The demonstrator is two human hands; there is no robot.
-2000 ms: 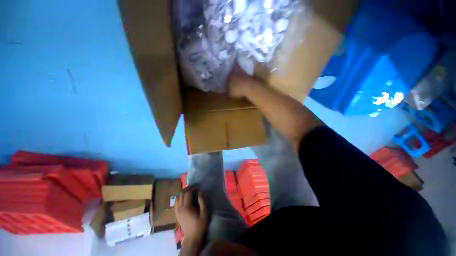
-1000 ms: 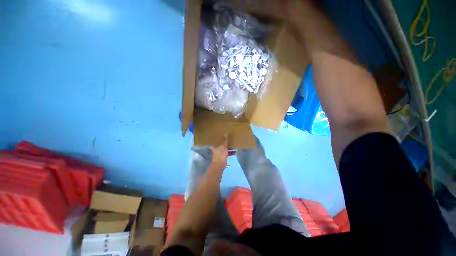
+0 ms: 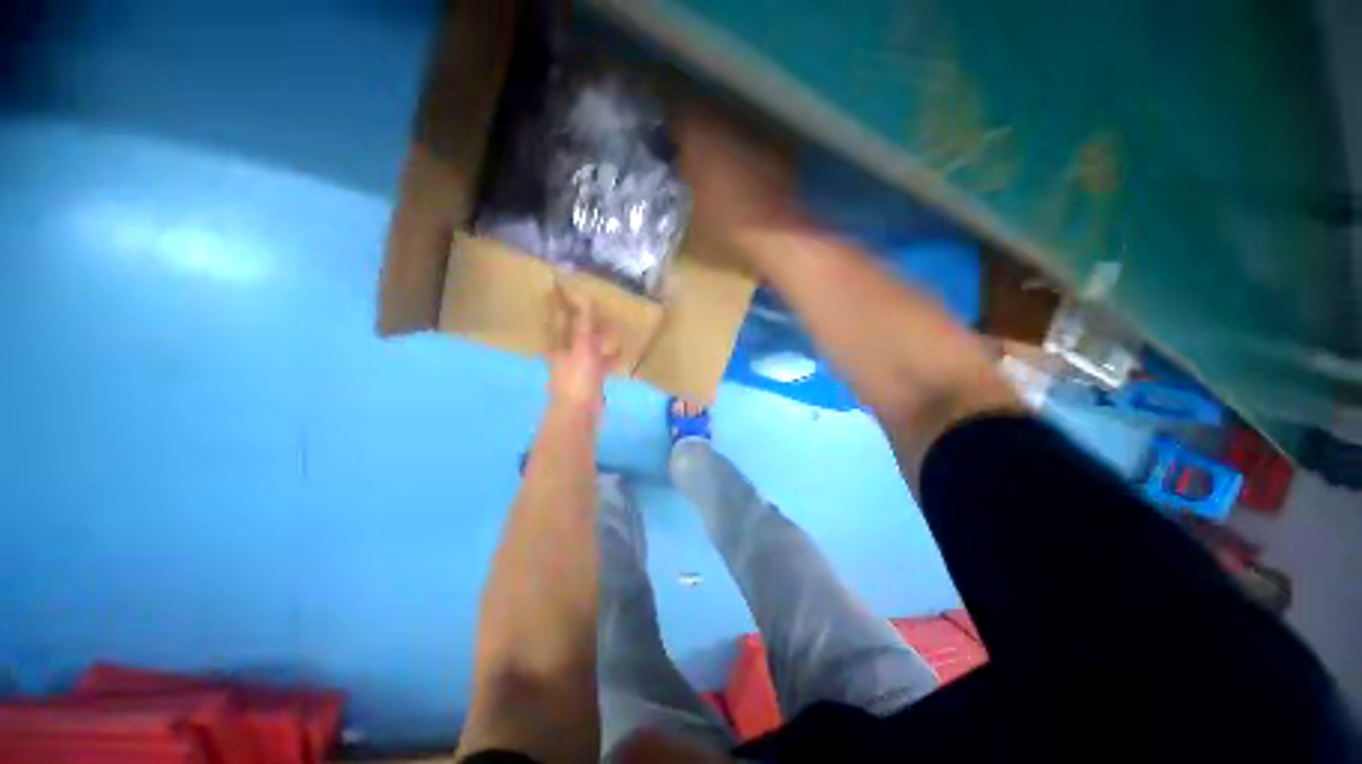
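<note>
An open brown carton (image 3: 501, 296) with raised flaps is in front of me at the upper middle, beside the bench edge. Crumpled clear plastic bags (image 3: 613, 202) with shiny whitish contents lie inside it. My left hand (image 3: 583, 332) holds the near flap, fingers at its upper edge. My right hand (image 3: 732, 172) is at the carton's right side, blurred and in shadow; its fingers cannot be made out.
A green surface (image 3: 1046, 149) with a pale edge spans the upper right. A blue plastic bag (image 3: 792, 358) lies right of the carton. Blue stools (image 3: 1191, 478) stand at the right. Red crates (image 3: 165, 724) are at the lower left, others behind my legs.
The carton has shifted from under my view's centre toward the upper left, beside the bench. My left hand went from my lap to the near flap; my right hand left the bags inside.
</note>
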